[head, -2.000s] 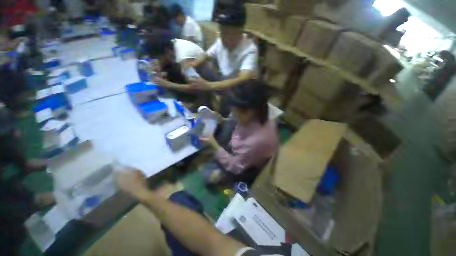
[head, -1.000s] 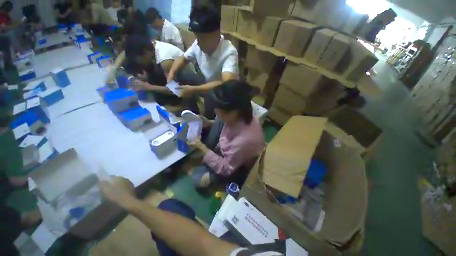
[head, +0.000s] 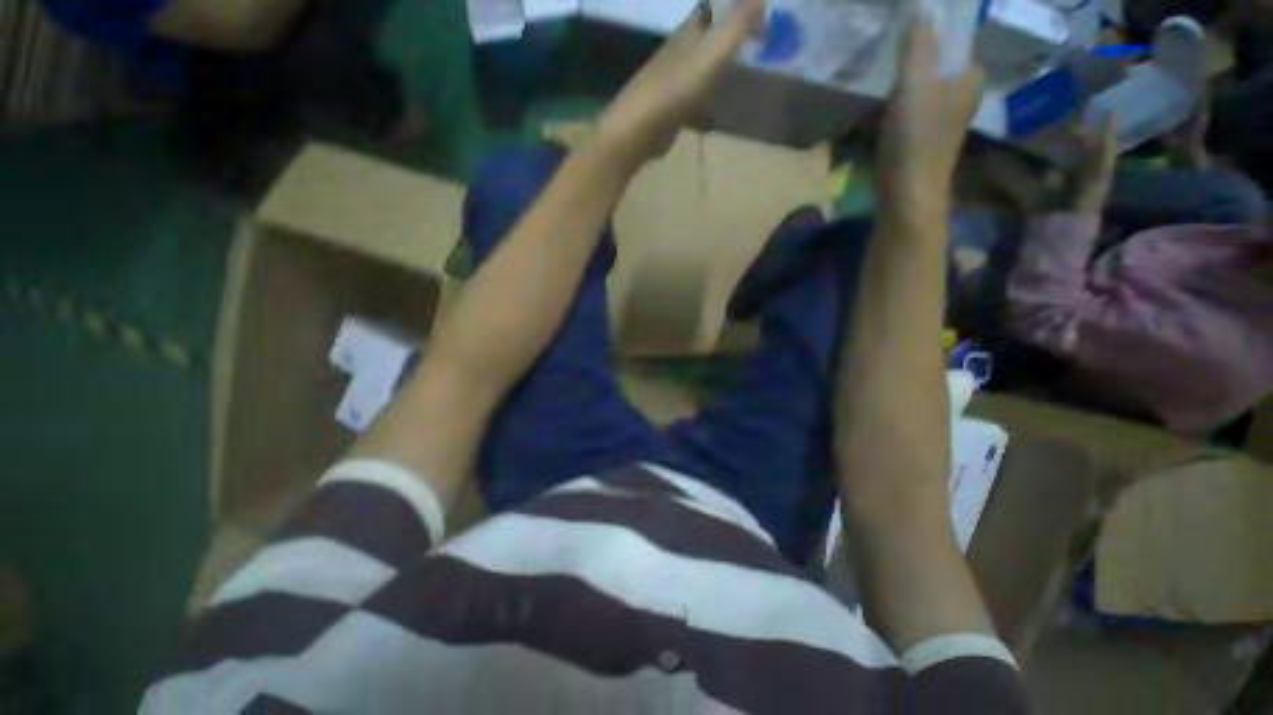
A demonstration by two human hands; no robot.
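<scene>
An open white packing box (head: 796, 109) is at the top edge, partly cut off, with its greyish front wall facing me. Clear, shiny material and a blue part show inside it, blurred. My left hand (head: 684, 70) grips its left end. My right hand (head: 928, 126) grips its right end, with fingers reaching over the rim. The box is beyond my knees. Its far side is out of the picture.
An open brown carton (head: 328, 266) with small white boxes (head: 366, 366) stands left of my leg. Cardboard (head: 712, 224) lies between my knees. White printed boxes (head: 973, 475) and another carton (head: 1187, 538) are at right. A person in pink (head: 1159, 314) sits close at right.
The view has swung down and left onto my lap. Both my hands are now seen on the open box; before, only my right arm was clearly seen reaching to it.
</scene>
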